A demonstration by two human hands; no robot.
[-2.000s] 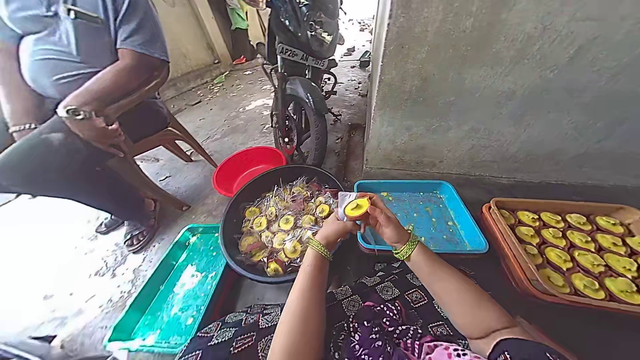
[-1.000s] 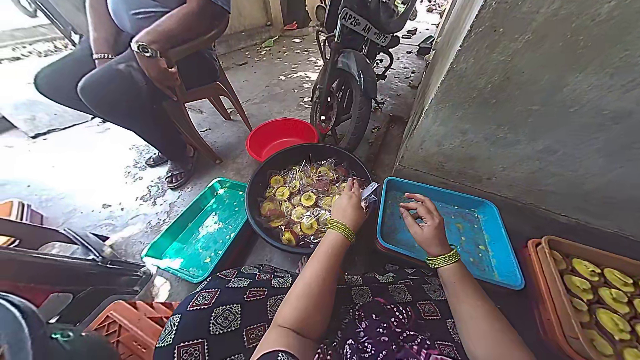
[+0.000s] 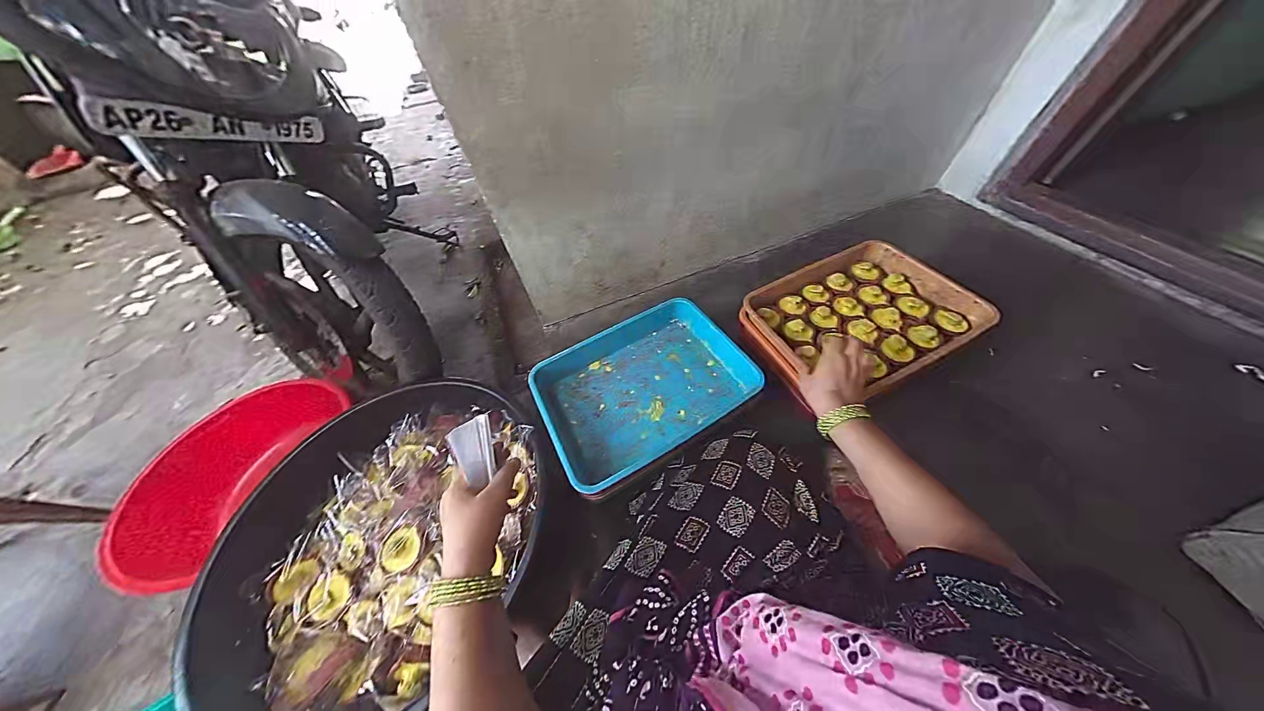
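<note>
My left hand (image 3: 478, 518) holds a small stack of clear plastic bags (image 3: 472, 449) above a large black tub (image 3: 222, 583). Inside the tub lie many yellow-topped round pieces (image 3: 400, 549) wrapped in clear film. My right hand (image 3: 837, 373) reaches into an orange-brown tray (image 3: 953, 296), its fingers down at the near left rows of unwrapped yellow-topped round pieces (image 3: 897, 348). Whether those fingers grip a piece cannot be told, since the hand covers them. A blue tray (image 3: 553, 415) with yellow crumbs and smears sits between the tub and the orange-brown tray.
A red plastic basin (image 3: 188, 494) stands left of the tub, partly behind it. The front wheel of a parked motorcycle (image 3: 395, 316) is beyond them. A grey wall (image 3: 731, 138) rises behind the trays, and a dark framed opening (image 3: 1165, 148) is at the right.
My right hand has moved from above the blue tray to the orange-brown tray. My left hand stays over the tub with the bags. The view has swung right.
</note>
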